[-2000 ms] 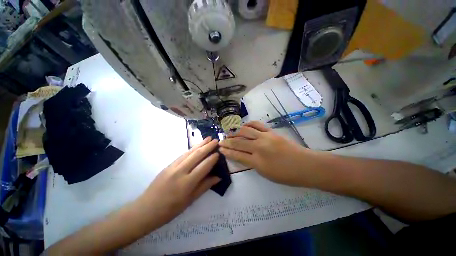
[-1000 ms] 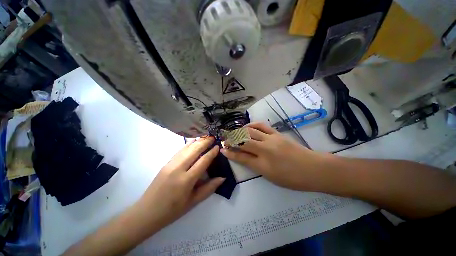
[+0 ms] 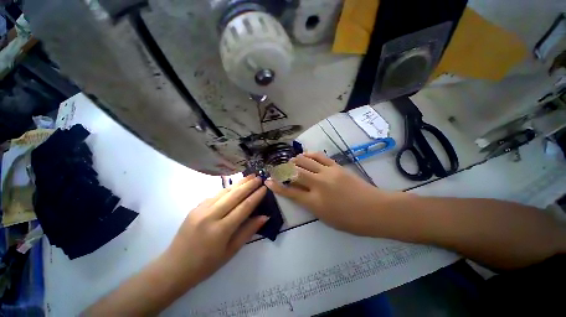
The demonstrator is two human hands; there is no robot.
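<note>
A small black fabric piece (image 3: 269, 218) lies under the presser foot area, its pointed end towards me. My left hand (image 3: 224, 218) lies flat on its left side, fingertips close to the needle, thumb over the fabric. My right hand (image 3: 316, 184) is at its right, fingertips beside the beige-yellow block (image 3: 283, 173) and touching the work. The fingers and block hide the needle point and the fabric's far end. The off-white sewing machine head (image 3: 180, 117) stands above.
A fanned black fabric pile (image 3: 77, 192) lies at left. Right of the needle are thin tweezers (image 3: 345, 148), blue-handled snips (image 3: 371, 148), a paper label (image 3: 370, 122) and black shears (image 3: 426, 145). A printed ruler (image 3: 310, 269) runs along the front edge.
The camera view has moved closer to the machine head than two seconds ago. The fabric's pointed end sticks out slightly less than one second ago. Both hands stay beside the needle.
</note>
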